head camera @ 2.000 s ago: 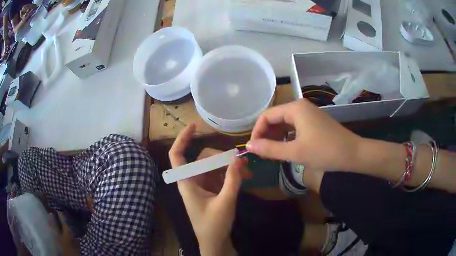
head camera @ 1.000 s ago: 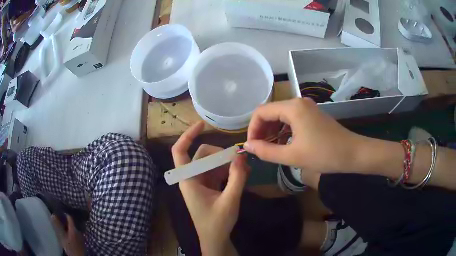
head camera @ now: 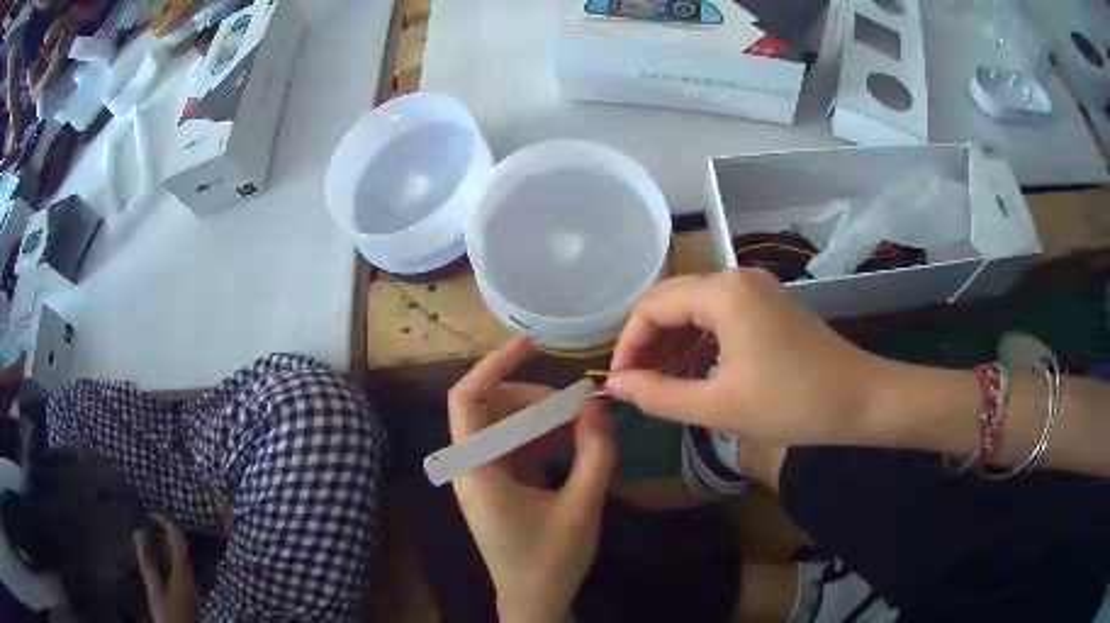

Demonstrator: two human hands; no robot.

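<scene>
A narrow white strip board (head camera: 505,438) slants over the lap with its plain face up. My left hand (head camera: 530,487) holds it from below, near its wire end. My right hand (head camera: 730,347) pinches the thin lead wires (head camera: 598,382) at that end between thumb and forefinger. Yellow, dark and reddish wires show there. The exact joint is too small and partly covered by the fingertips. A white round housing (head camera: 564,243) stands open side up on the table edge just beyond the hands, and a second white bowl (head camera: 408,183) stands to its left.
An open parts box (head camera: 840,290) with coiled wires and clear plastic is at the right. Printed product cartons (head camera: 682,79) and a box insert (head camera: 881,73) lie farther back; another carton (head camera: 219,158) is at the left. A neighbour's checkered legs (head camera: 292,475) are at the lower left.
The view has tilted slightly, so the table things sit lower. My hands keep the same grips on strip and wires. At the lower left, the neighbour's white pieces have given way to a dark thing.
</scene>
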